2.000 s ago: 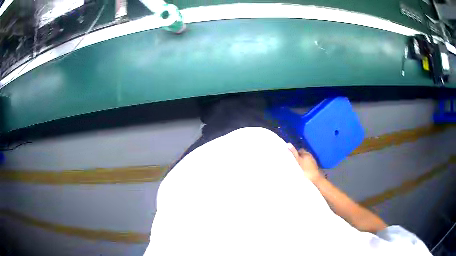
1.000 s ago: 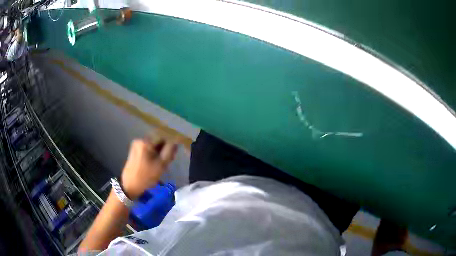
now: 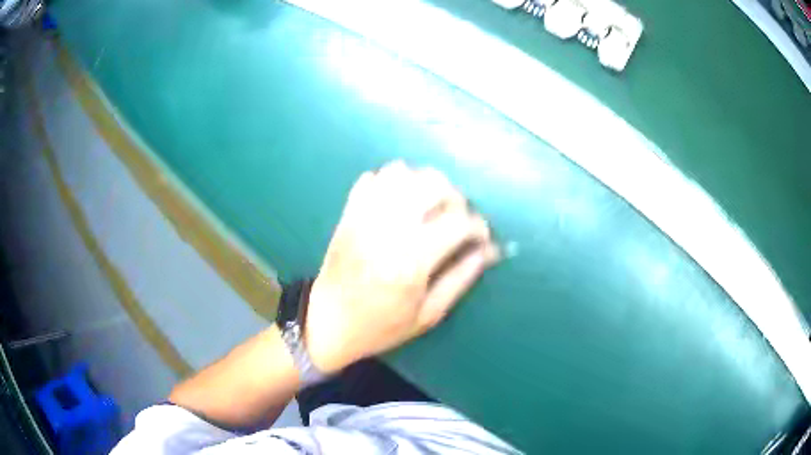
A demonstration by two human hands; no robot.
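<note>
My left hand (image 3: pixel 400 267), with a dark watch and pale bracelet at the wrist, is over the green bench mat (image 3: pixel 222 133). Its fingers are curled and its back faces up. A small blurred pale bit (image 3: pixel 509 250) shows at the fingertips; whether it is held or lies on the mat is unclear. The inside of the hand is hidden. My right hand is not in view.
A white rail (image 3: pixel 569 147) runs between the mat and the green conveyor belt (image 3: pixel 711 133). A pale scalloped carrier plate (image 3: pixel 618 40) lies on the belt. A blue stool (image 3: pixel 78 409) stands on the grey floor at lower left.
The view has turned along the bench. My left hand has moved from beside the bench to over the mat. The green-rimmed spool has left view; the carrier plate has come into view.
</note>
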